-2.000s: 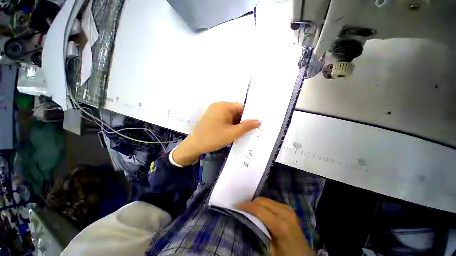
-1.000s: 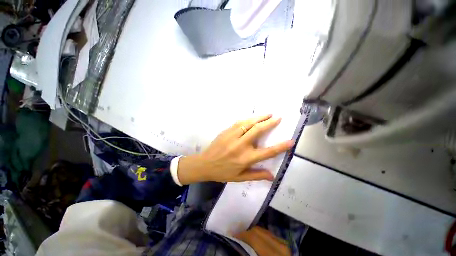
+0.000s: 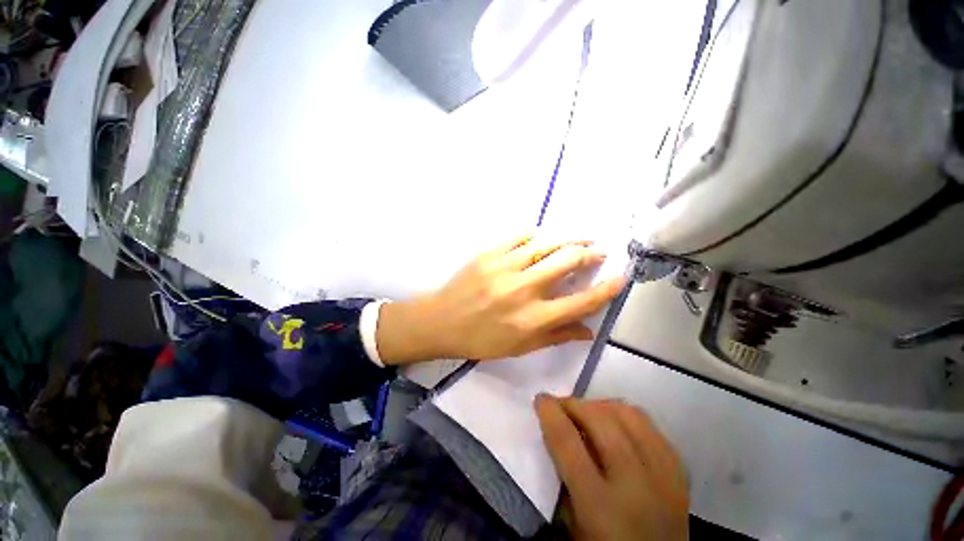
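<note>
A grey band with a pale layer [image 3: 502, 407] on it runs from the table's front edge up to the presser foot [image 3: 647, 262] of the white sewing machine [image 3: 803, 127]. Its grey border shows along the right side and at the near end, which hangs over the lap. My left hand [image 3: 497, 306] lies on the pale layer, fingers spread, fingertips just left of the foot. My right hand [image 3: 618, 465] grips the band's right edge near the table's front edge, thumb and fingers on it. The far part of the band is washed out by glare.
Another grey piece [image 3: 428, 53] with a pale part lies at the back. A plastic-wrapped roll [image 3: 185, 127] and thin cables [image 3: 143, 269] are at the left table edge. Red handles [image 3: 948, 512] show at the far right. A tension dial [image 3: 748, 354] is on the machine.
The band has moved further up under the foot. My right hand has moved up from the lap to near the table edge. My left hand is now closer to the foot. The view has shifted.
</note>
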